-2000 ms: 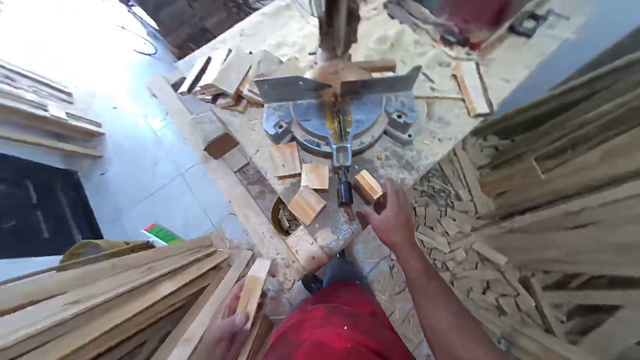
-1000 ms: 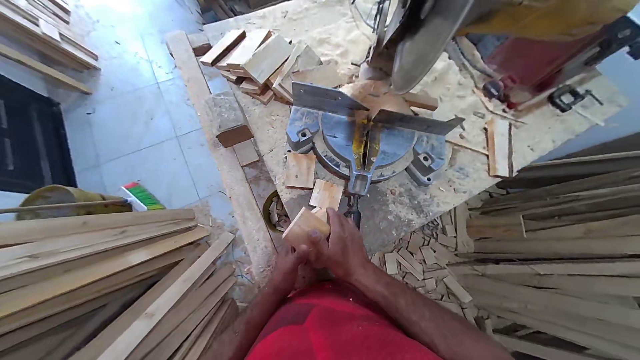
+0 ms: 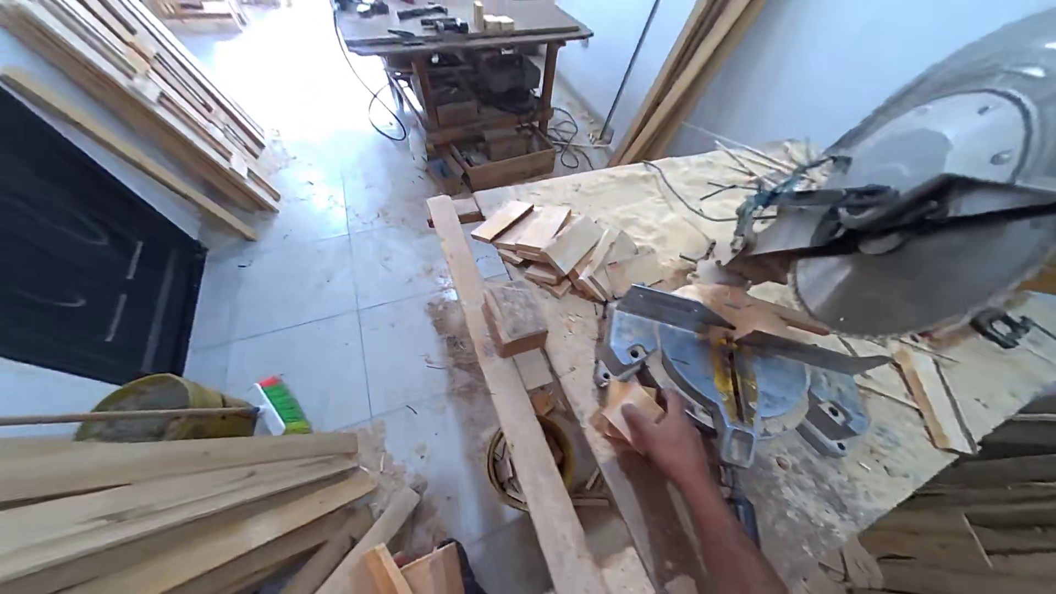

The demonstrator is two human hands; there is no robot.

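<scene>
My right hand point(image 3: 670, 433) grips a small wooden block point(image 3: 631, 404) at the left front of the miter saw's base point(image 3: 689, 371). Other wood lies under or against that block, partly hidden by my fingers. The saw head is raised, with its circular blade point(image 3: 916, 289) above the right side of the base. My left hand cannot be made out. At the bottom edge, two short wood pieces point(image 3: 437, 571) stick up beside a dark shape. A thicker wooden block point(image 3: 516, 318) rests near the long board point(image 3: 495, 371) along the bench's left side.
Cut wood pieces point(image 3: 569, 243) are heaped behind the base on the dusty bench point(image 3: 701, 181). A round container point(image 3: 499, 474) of offcuts stands below the long board. Stacked boards point(image 3: 206, 495) fill the lower left, near a brush point(image 3: 282, 406). A worktable point(image 3: 462, 40) stands farther back.
My hands were together at a wooden block one second ago; now my right hand is beside the saw base and my left is out of sight. The view has swung toward the room.
</scene>
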